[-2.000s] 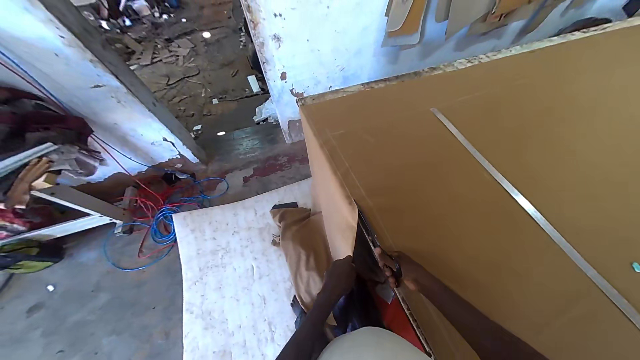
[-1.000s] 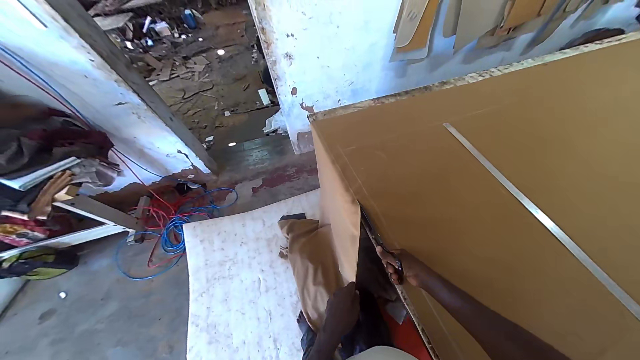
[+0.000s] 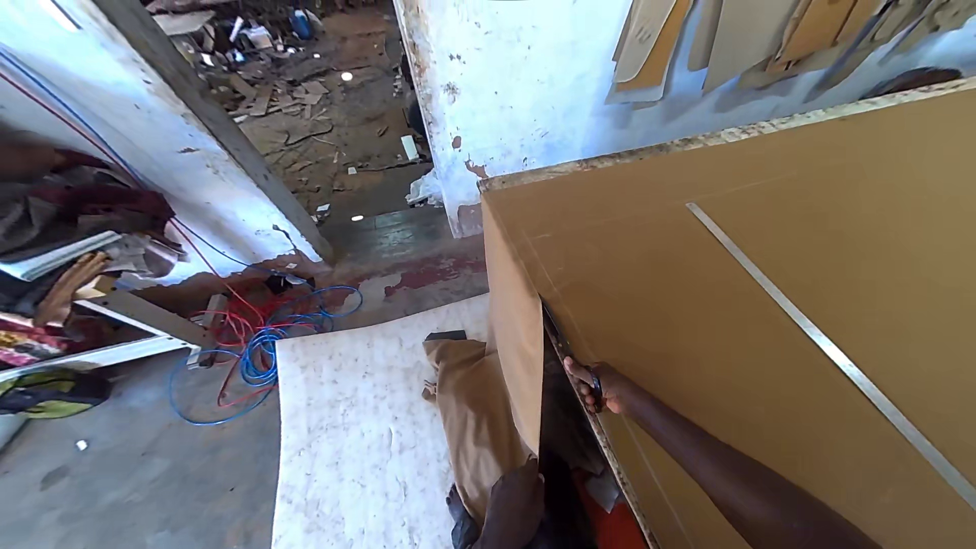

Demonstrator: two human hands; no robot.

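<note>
My right hand [image 3: 593, 387] is closed around the dark handles of scissors [image 3: 554, 328] at the table's near left edge. Their blades lie at the slit in a tan sheet of fabric or leather-like material [image 3: 656, 274] that covers the table. Below and left of it, my left hand [image 3: 520, 488] grips the cut edge of the flap [image 3: 516, 335] that hangs over the table's side. More of the brown material lies bunched under the flap. A long metal ruler [image 3: 823, 343] rests on the sheet to the right, and faint marked lines run near the table edge.
A pale speckled sheet [image 3: 351, 427] covers the floor beside the table. Blue and red cables [image 3: 263, 351] lie coiled near a metal frame [image 3: 137, 347] piled with cloth. Beyond the doorway is debris-strewn ground [image 3: 328, 114]. Flat pattern pieces [image 3: 751, 38] hang on the wall.
My left hand has moved down along the flap, away from my right hand. The flap now hangs wider from the table edge. The view has shifted slightly.
</note>
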